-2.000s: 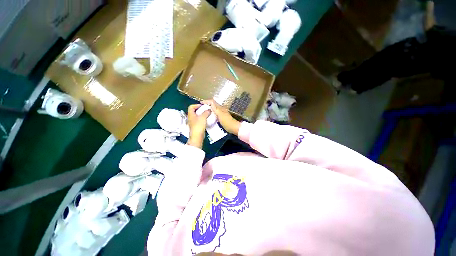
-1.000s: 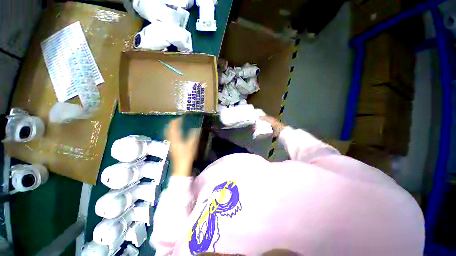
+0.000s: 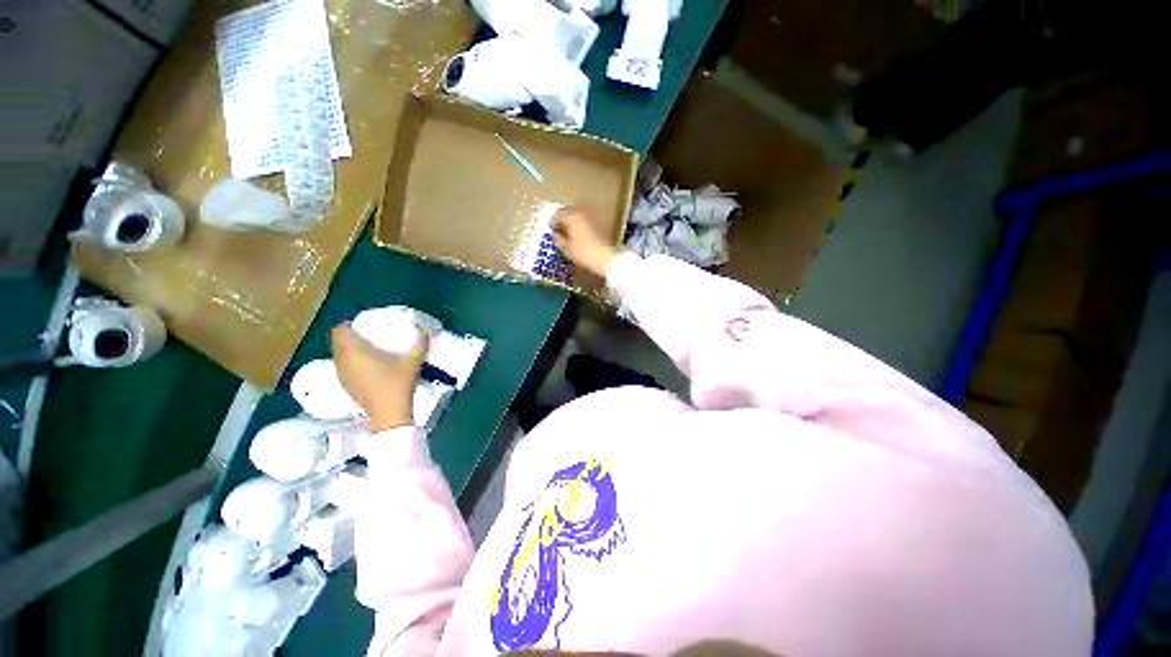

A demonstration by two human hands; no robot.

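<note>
My left hand (image 3: 383,372) is closed around the rounded head of a white security camera (image 3: 394,329) at the top end of the row on the green bench. The camera's flat foot points right, towards the bench edge. My right hand (image 3: 581,244) reaches into the open cardboard tray (image 3: 443,193). Its fingertips are at a sheet of small dark parts or labels (image 3: 550,259); whether they pinch a piece is too small to tell. A thin teal stick (image 3: 520,158) lies in the tray.
More white cameras (image 3: 286,449) stand in the row below my left hand. Others (image 3: 503,75) lie beyond the tray. Two cameras (image 3: 134,229) sit by the brown cardboard sheet (image 3: 244,347), which bears a printed sheet (image 3: 257,103). Wrapped white parts (image 3: 687,225) lie below the bench edge.
My right hand has moved from the white unit beside the bench into the tray. My left hand has moved to the row and taken hold of a camera at its top end.
</note>
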